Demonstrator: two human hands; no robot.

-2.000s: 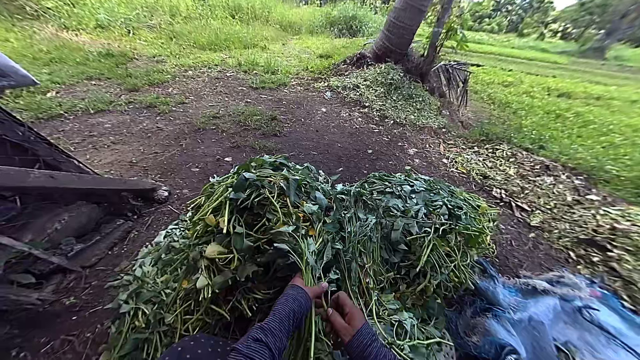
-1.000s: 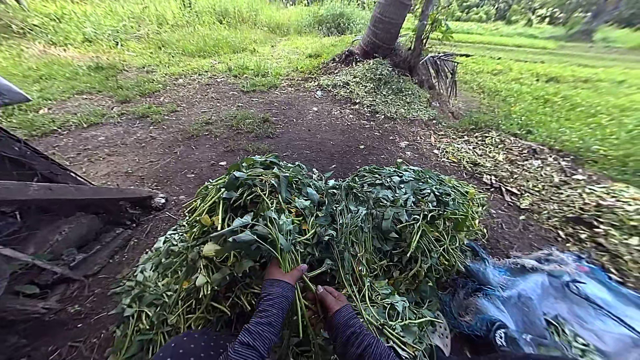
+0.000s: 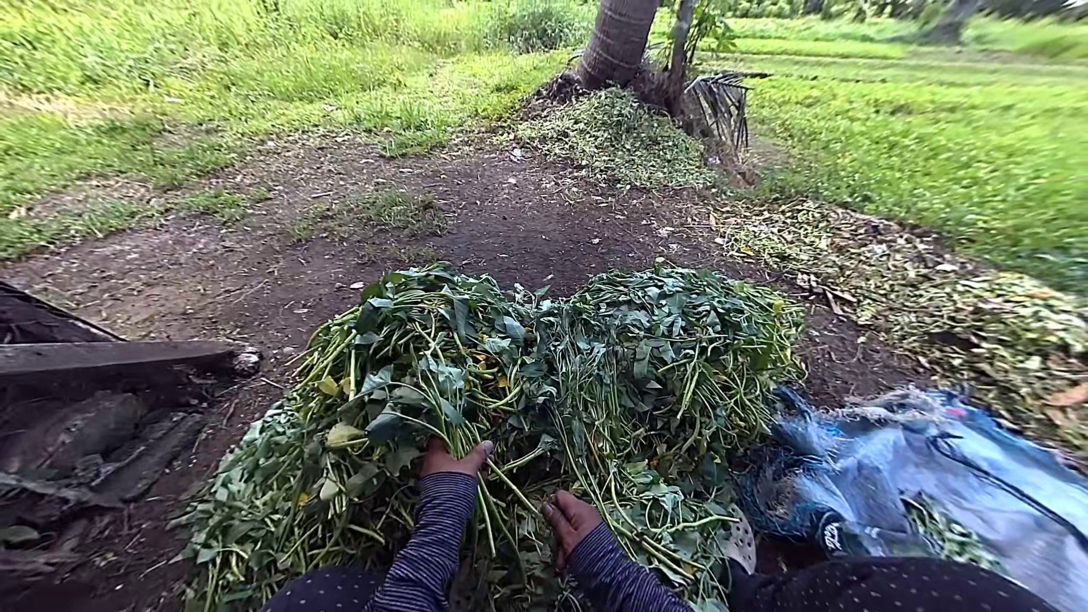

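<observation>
A big heap of leafy green vine cuttings lies on the ground between the person's knees. At the heap's lower middle, my left hand is closed round a bunch of green stems, whose leaves spread above it and whose stem ends stick out below. To its right and a little lower, my right hand has its thumb and fingers together by the end of a stem; whether it grips that stem cannot be made out. Both forearms wear striped sleeves.
At the right lies a blue and white woven plastic sack with frayed edges. A weathered wooden beam juts in from the left. Dry plant litter covers the ground at the right, and a palm trunk stands beyond the bare soil.
My right hand has moved away from my left hand, to the right; two seconds ago they were close together. My left hand stays round the stems.
</observation>
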